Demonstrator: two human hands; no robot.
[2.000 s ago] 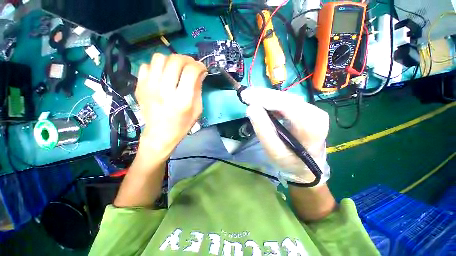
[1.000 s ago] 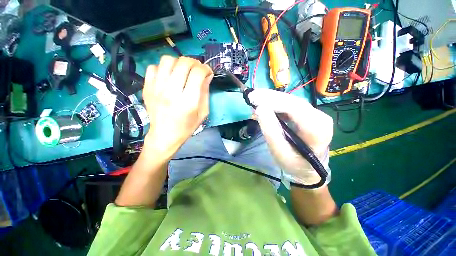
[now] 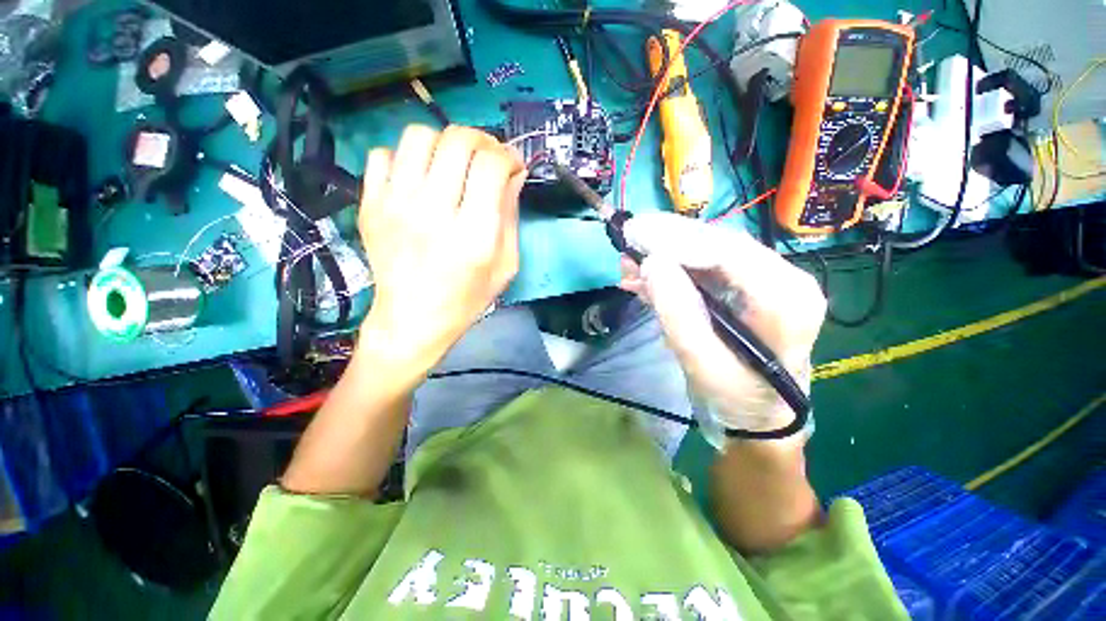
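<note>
A dark circuit board in a black housing (image 3: 560, 148) lies on the bench mat at upper centre. My right hand (image 3: 734, 322), in a clear glove, holds the soldering iron (image 3: 594, 204) like a pen. The iron's tip is on or just above the board's near side. My left hand (image 3: 439, 243) is bare, its fingers pinched at the board's left edge. A thin light wire (image 3: 522, 141) runs from near those fingers over the board. What the left fingertips hold is hidden. The iron's black cord (image 3: 582, 393) crosses the lap.
An orange multimeter (image 3: 847, 127) and a yellow-orange handled tool (image 3: 682, 134) lie right of the board. A solder spool (image 3: 143, 301) and black straps (image 3: 295, 218) are at left. A dark-screened unit (image 3: 352, 43) stands behind. Blue crates (image 3: 958, 546) are on the floor at right.
The view has shifted a little, so bench things sit slightly further right. Both hands keep their places at the board, with the iron's tip still at its near side.
</note>
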